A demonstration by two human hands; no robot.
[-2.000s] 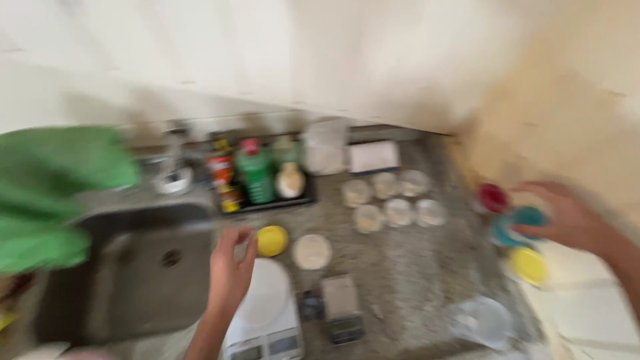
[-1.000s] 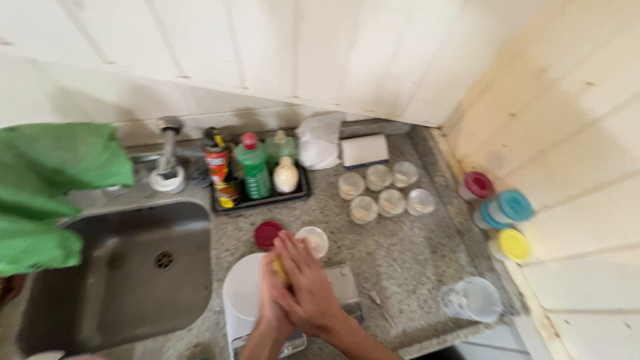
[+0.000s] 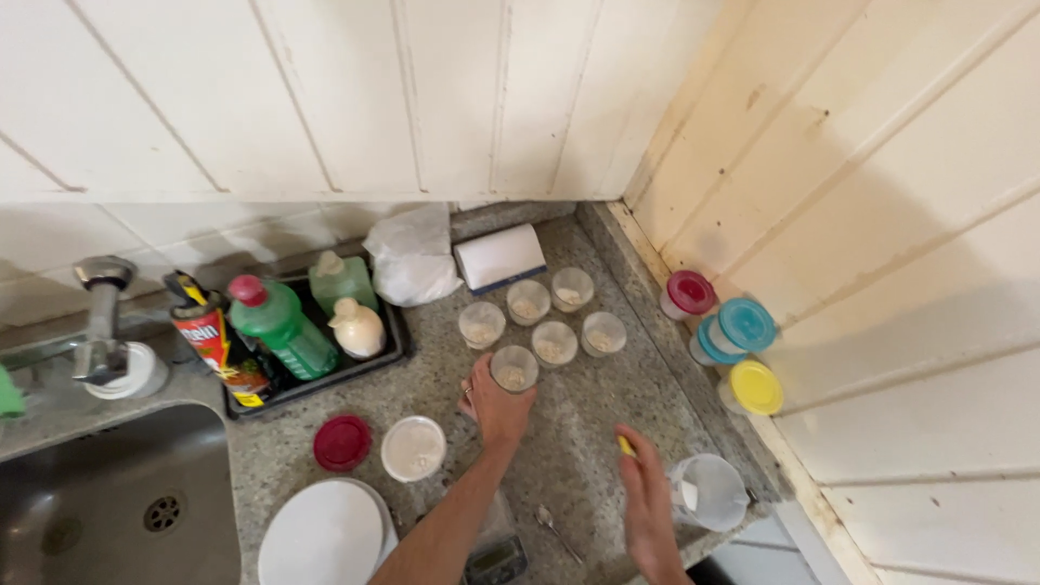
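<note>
My left hand (image 3: pixel 497 406) grips a small clear cup (image 3: pixel 513 369) with pale powder in it, at the front left of a group of similar cups (image 3: pixel 554 344). My right hand (image 3: pixel 647 496) holds a small yellow object (image 3: pixel 626 445) between thumb and fingers, left of a clear plastic jug (image 3: pixel 708 492). A dark red lid (image 3: pixel 342 443) and a white-rimmed round tub (image 3: pixel 413 448) of pale powder lie left of my left forearm. A metal spoon (image 3: pixel 559 532) rests between my arms. Part of a small digital scale (image 3: pixel 496 561) shows beside my left forearm; the white kitchen scale (image 3: pixel 325 532) is further left.
The steel sink (image 3: pixel 114 487) and tap (image 3: pixel 102 317) are at left. A black tray (image 3: pixel 390 357) of bottles, a plastic bag (image 3: pixel 414 260) and a white box (image 3: pixel 500 256) line the back. Lidded tubs (image 3: pixel 689 294) in red, blue and yellow stand along the right ledge.
My hands, together above the scales one second ago, have moved apart. The left is now on a cup at the group's front; the right is near the jug. The view has moved closer.
</note>
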